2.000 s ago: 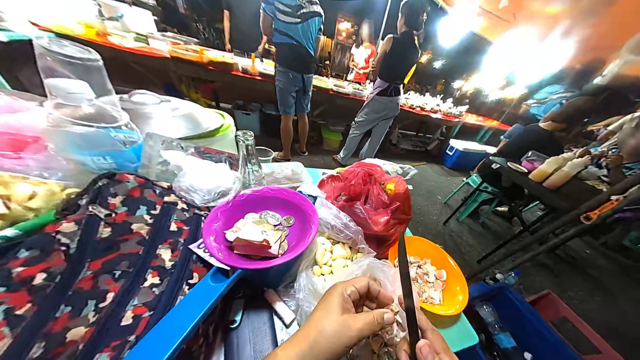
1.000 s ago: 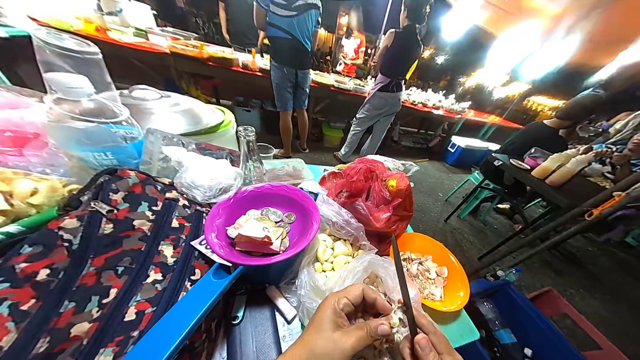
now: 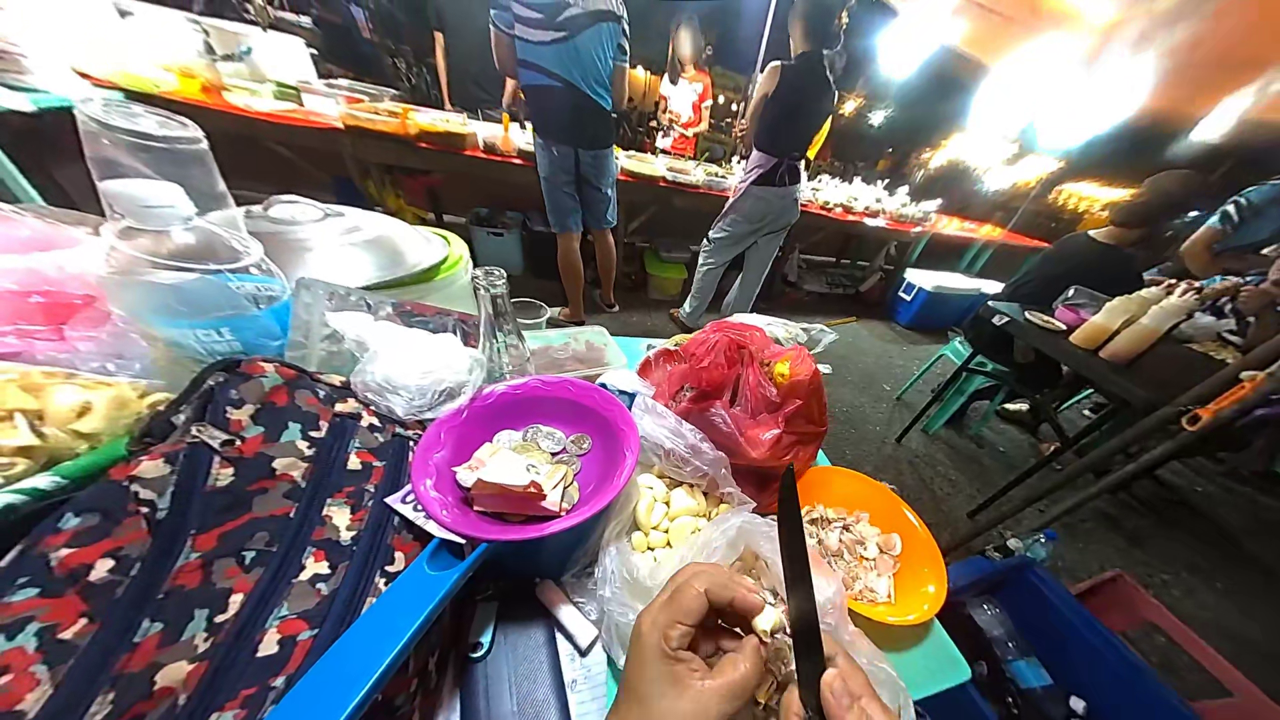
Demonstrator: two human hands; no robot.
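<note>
My left hand (image 3: 690, 640) pinches a garlic clove (image 3: 768, 620) between thumb and fingertips. Just right of it, my right hand (image 3: 845, 690) grips a dark-bladed knife (image 3: 798, 580), its blade pointing up and away. Both hands are over an open clear plastic bag (image 3: 640, 600) with garlic skins in it. Peeled garlic cloves (image 3: 675, 512) lie in another clear bag beyond. To the right, an orange plate (image 3: 925, 560) holds pinkish garlic pieces or skins (image 3: 855, 550). A red plastic bag (image 3: 745, 400) stands behind the plate and bags.
Left of my hands, a purple bowl (image 3: 600, 430) with coins and folded paper sits over a blue-handled container (image 3: 390, 620). A patterned bag (image 3: 270, 540), a glass bottle (image 3: 500, 330) and a plastic jug (image 3: 190, 290) stand further left. Blue crate (image 3: 1080, 640) at lower right; people stand beyond.
The knife in my right hand has shifted and tilted slightly between frames. Both hands stay close together over the clear bag.
</note>
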